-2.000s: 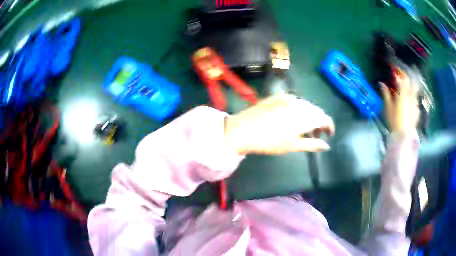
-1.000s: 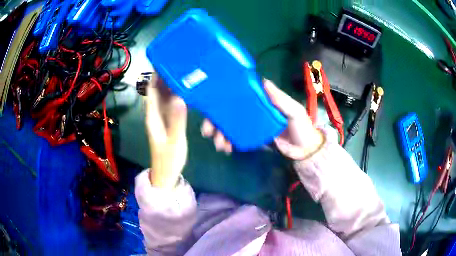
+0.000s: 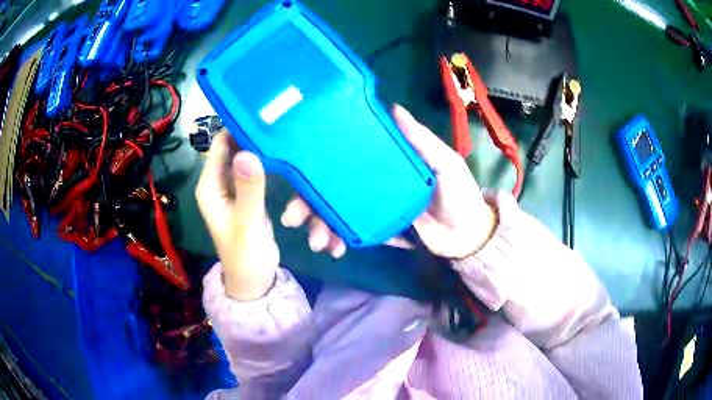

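Note:
A blue battery tester is held up close, its back with a small white label facing me. My right hand grips its lower end, with fingertips showing below it. My left hand is beside the tester's left edge, thumb up, partly behind it; whether it touches the tester is unclear. The red battery clamp grips one terminal post of the black test box. The black battery clamp is at the other post. The red digits on the voltage display are cut off by the top edge.
Several testers lie at upper left above tangled red and black leads and a blue bin. A small black-and-metallic part sits behind my left hand. Another blue tester with leads lies at right. A cable end is at upper right.
Two seconds ago, my left hand was over the clamps and my right at the right side. A tester has since come into my right hand. Since one second ago it has shifted slightly left.

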